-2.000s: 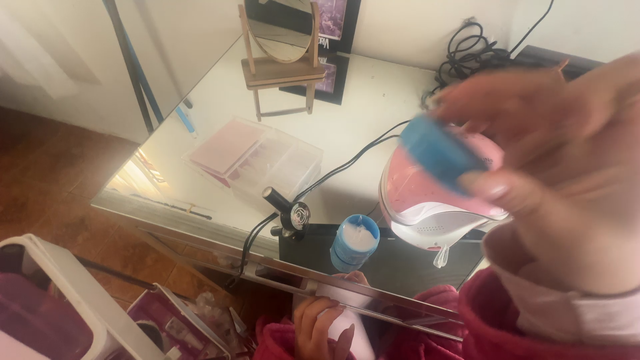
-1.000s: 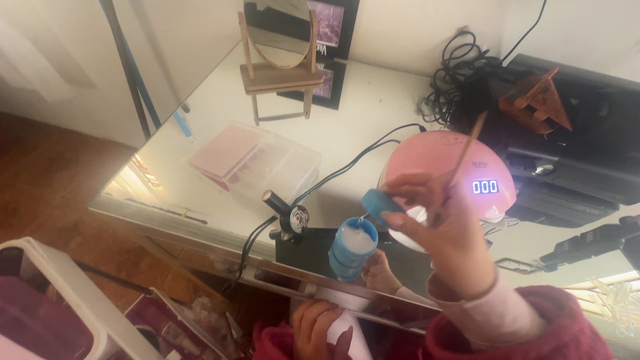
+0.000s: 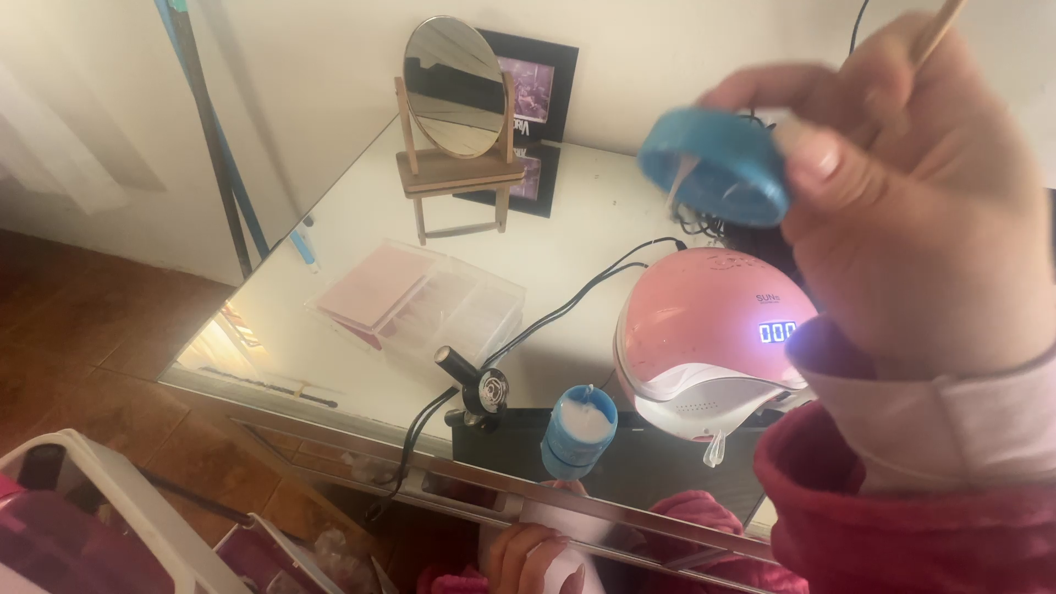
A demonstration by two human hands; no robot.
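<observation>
Raised at the right, my right hand (image 3: 916, 190) pinches a blue plastic lid (image 3: 714, 165) between thumb and fingers, its hollow side showing a whitish smear; a thin wooden stick (image 3: 939, 31) also rests among the fingers. Below and left of it, an uncapped blue jar with white contents (image 3: 580, 431) stands near the desk's front edge. At the bottom, my left hand (image 3: 536, 559) has bent fingers over a white, rounded object (image 3: 582, 528), partly cut off by the frame. A pink nail lamp (image 3: 709, 322) with a lit display sits right of the jar.
A round mirror on a wooden stand (image 3: 454, 87) is at the back before a framed picture (image 3: 557, 87). A clear plastic case (image 3: 462, 309) with a pink panel, a small black bottle (image 3: 458, 363) and black cables (image 3: 569, 293) lie on the mirrored desk. A white-rimmed container (image 3: 107, 478) is at lower left.
My right hand has lifted from beside the jar up and to the right, carrying the blue lid and stick. The jar and my left hand stay about where they were.
</observation>
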